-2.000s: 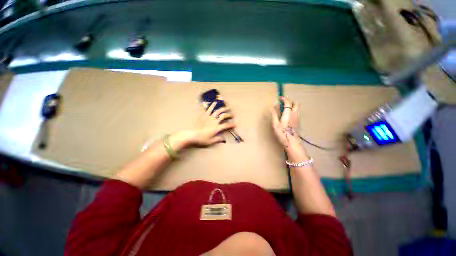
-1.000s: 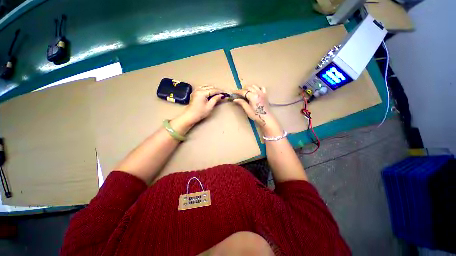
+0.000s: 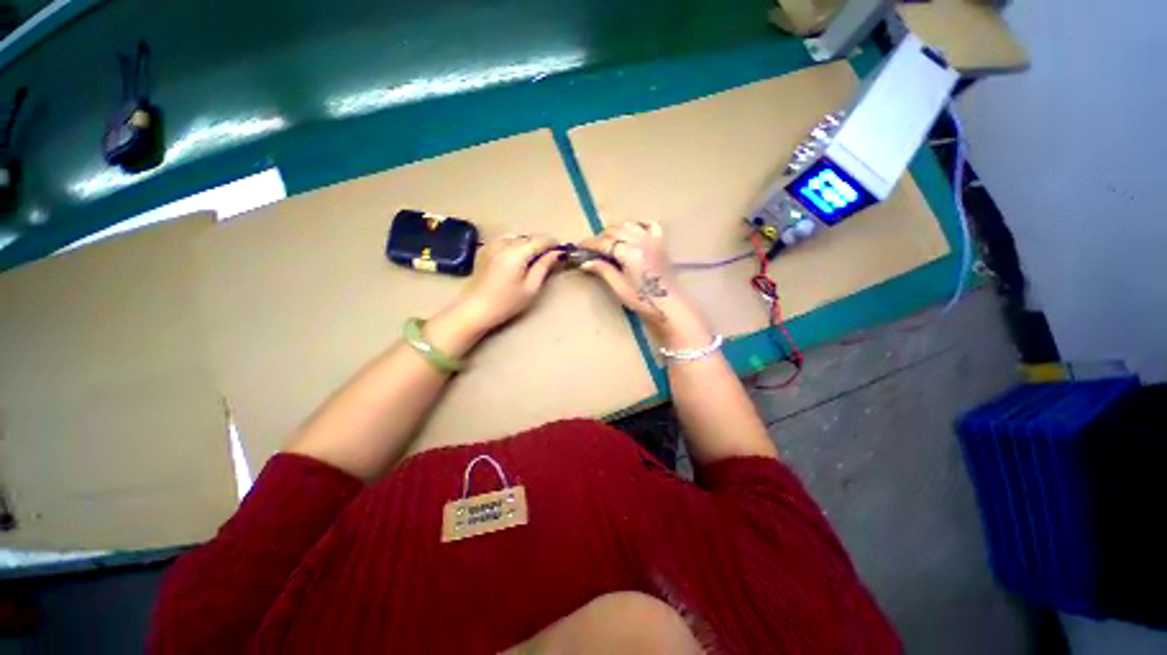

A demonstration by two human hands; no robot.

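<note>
A black rounded LED lamp unit (image 3: pixel 433 243) with yellow marks lies on the tan cardboard just left of my left hand. My left hand (image 3: pixel 509 275) holds the dark cable connector (image 3: pixel 564 256) at the end of the unit's lead. My right hand (image 3: pixel 628 262) holds the end of the greyish test lead (image 3: pixel 719 264) against it. The fingertips of both hands meet there and partly cover the joint, so I cannot tell if the connectors are fully mated. The test lead runs right to the bench power supply (image 3: pixel 832 192), whose blue display is lit.
Tangled red and black wires (image 3: pixel 768 301) hang below the power supply. Cardboard sheets (image 3: pixel 320 307) cover the bench, with a white sheet (image 3: pixel 243 196) at their far edge. The green conveyor (image 3: pixel 320 64) carries black units (image 3: pixel 129 134) at upper left. Blue crates (image 3: pixel 1043 473) stand at lower right.
Since two seconds ago, my hands have come together at the connector and my left hand has left the unit's body. In the last second they have barely moved; the view has shifted slightly.
</note>
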